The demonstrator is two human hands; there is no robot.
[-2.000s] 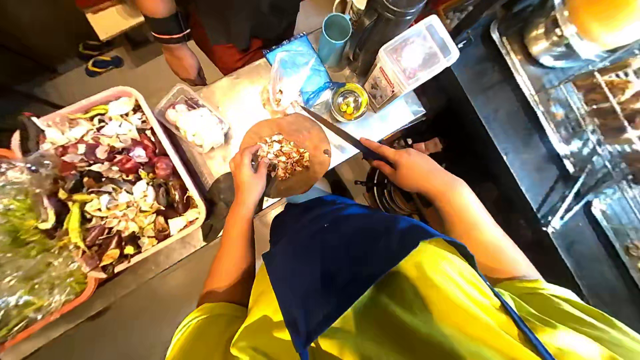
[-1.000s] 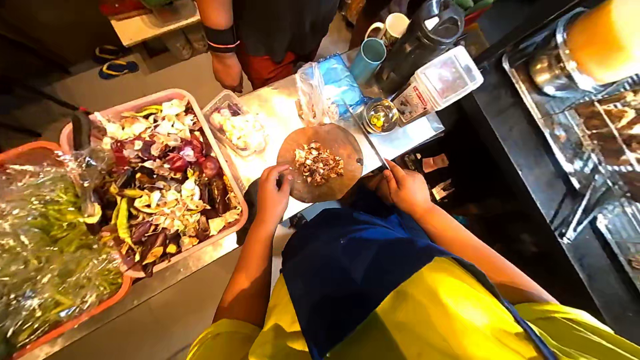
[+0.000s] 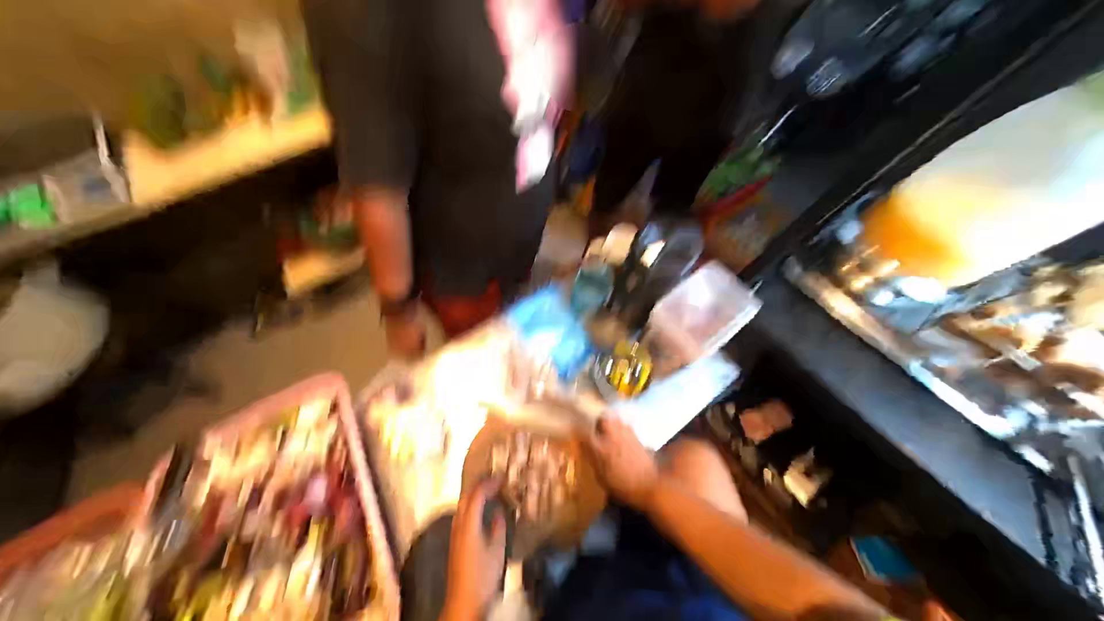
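The view is strongly blurred. A round wooden board (image 3: pixel 586 496) bearing chopped pieces (image 3: pixel 535 474) lies at the near part of the lit table. My left hand (image 3: pixel 483 530) is at the board's left edge; blur hides whether it holds anything. At the board's upper right is my right hand (image 3: pixel 621 457), with a blurred, elongated shape reaching leftward from it; I cannot tell whether this is the knife. Just beyond that hand is a small bowl with yellow pieces (image 3: pixel 630 369).
A pink crate (image 3: pixel 345 431) of vegetables and peels stands at left. Behind the board are a blue packet (image 3: pixel 548 332), a teal mug (image 3: pixel 592 289) and a clear plastic container (image 3: pixel 703 310). A person in dark clothes (image 3: pixel 466 172) stands across the table. Metal trays (image 3: pixel 914 371) lie at right.
The view has swung strongly upward, showing more of the people and the room beyond. My right hand, earlier on the knife's handle, is now close against the board's upper right edge.
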